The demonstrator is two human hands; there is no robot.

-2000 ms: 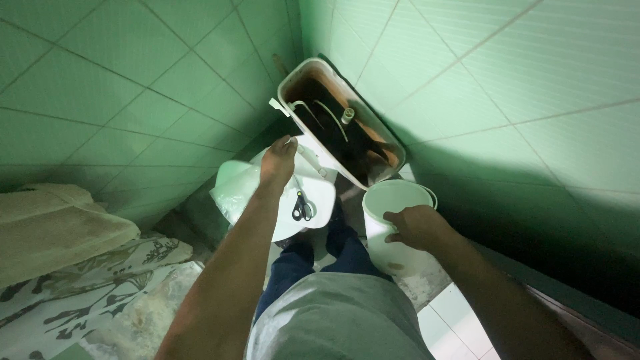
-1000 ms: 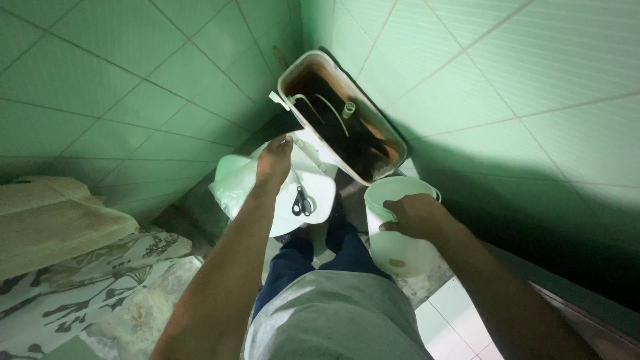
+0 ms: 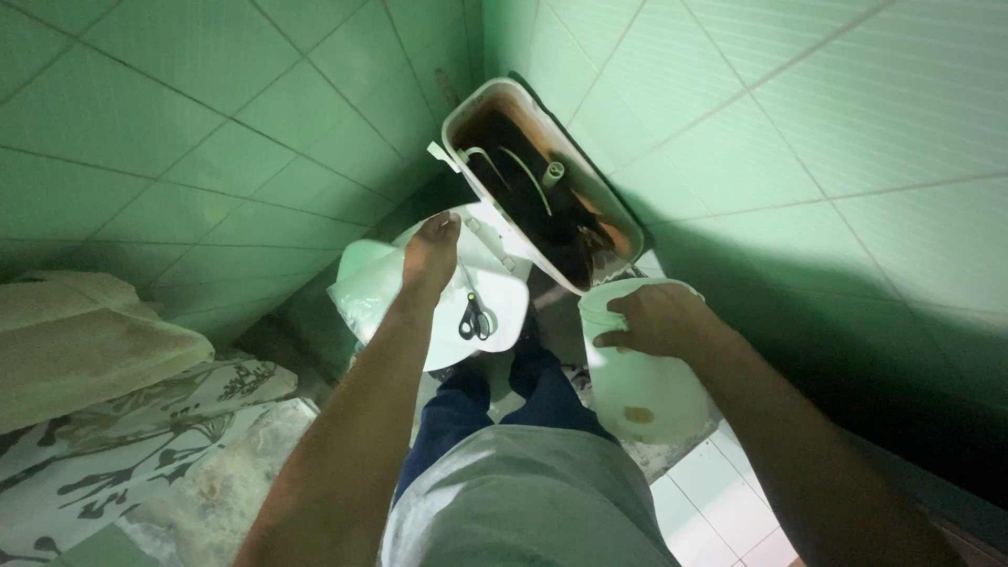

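Note:
My right hand grips the rim of a white plastic bucket, which tilts toward the lower end of an open toilet cistern. Dark water and brown stains show inside the cistern, along with a thin pale tube and a white overflow pipe. My left hand is over the closed white toilet lid, its fingers bent; whether it holds anything cannot be told. Black-handled scissors lie on the lid beside that hand, near a clear plastic bag.
Green tiled walls meet in the corner behind the cistern. At the left lie a beige cloth and a patterned sheet. White floor tiles show at the lower right. A white lever sticks out from the cistern's left side.
The bucket has tilted and shifted slightly toward the cistern with my right hand on its rim. My left hand stays over the lid.

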